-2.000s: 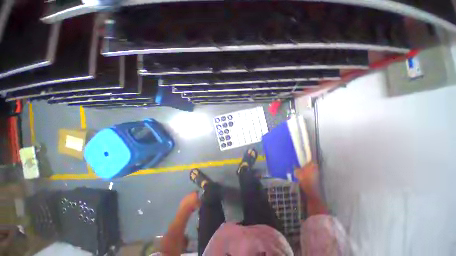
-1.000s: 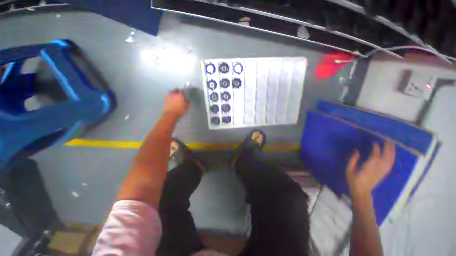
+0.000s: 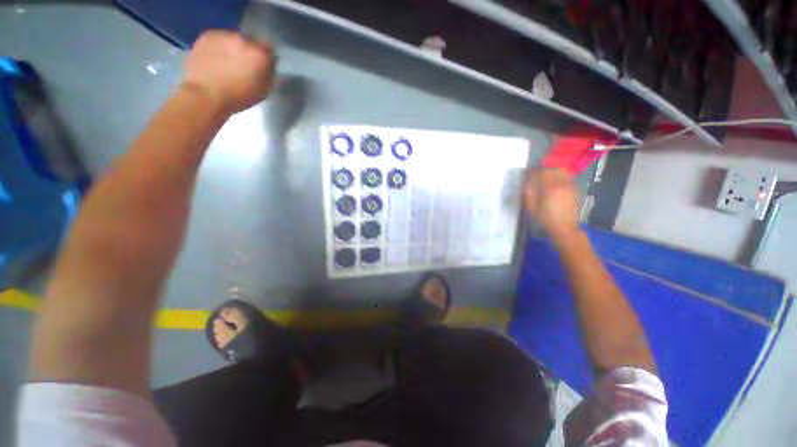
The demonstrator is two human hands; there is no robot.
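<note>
The white blister tray (image 3: 450, 201) lies flat on the floor in front of my feet. Several round black electronic units (image 3: 371, 178) sit in its left columns. My left hand (image 3: 229, 68) is raised at the upper left, beside the blue board; its fingers are curled, and whether it holds something cannot be told. My right hand (image 3: 552, 199) is at the tray's right edge, just below the red tag (image 3: 572, 154); its fingers are bent and blurred, and any contact with the tag or tray is unclear.
Dark rack shelves (image 3: 489, 79) with pale edges cross the top. Blue boards (image 3: 647, 314) stand at the right by the wall, below a wall socket (image 3: 745, 190). A blue stool (image 3: 35, 166) is cut off at the left. A white cable (image 3: 682, 133) runs near the red tag. A yellow line crosses the floor.
My view has come lower and closer to the tray. My right hand has moved from the blue boards to the tray's right edge. My left hand has moved up and left, away from the tray.
</note>
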